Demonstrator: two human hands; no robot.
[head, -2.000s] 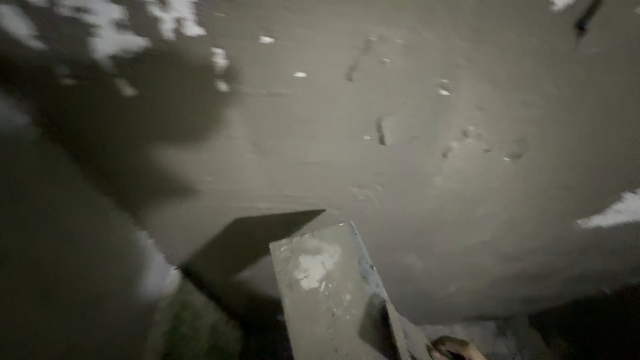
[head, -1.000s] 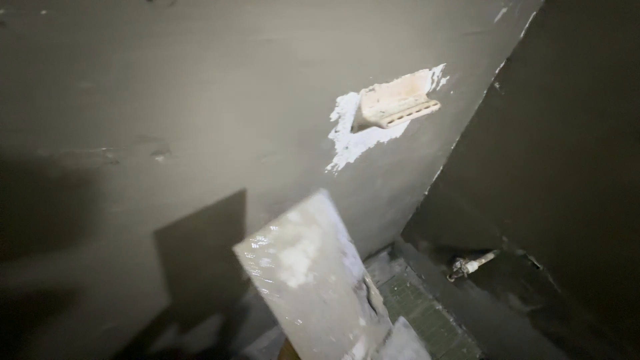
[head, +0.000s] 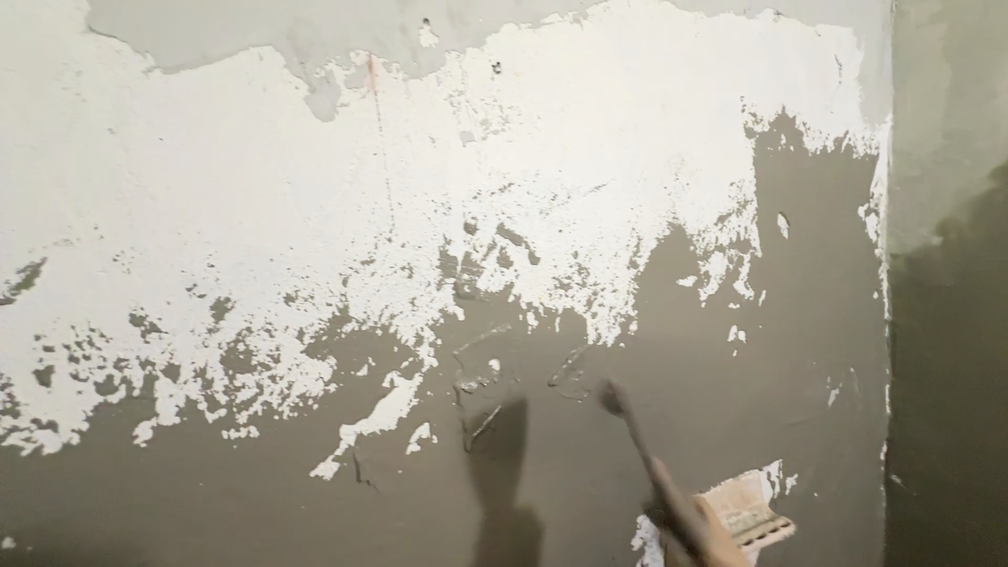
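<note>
At the lower right, my right hand (head: pixel 720 547) is partly in view and blurred, closed around a slim dark tool (head: pixel 655 465). The tool slants up and left to a small rounded dark tip in front of the wall; its exact kind cannot be told. Its shadow falls on the wall to the left. Wet grey plaster (head: pixel 567 472) covers the lower wall, with a few ridges near the tip. Above, the wall surface (head: pixel 236 181) is white, with a ragged, patchy edge against the grey. My left hand is out of view.
A beige soap-dish-like wall fixture (head: pixel 744 504) with a notched lip juts out just beside my right hand, with white patches around it. The wall's corner (head: pixel 886 331) runs down the right side, and a darker greenish wall (head: pixel 953 378) adjoins it.
The view has swung up to the white upper wall. The broad, flat, plaster-smeared blade seen before no longer shows its face; only a narrow dark tool shape is visible.
</note>
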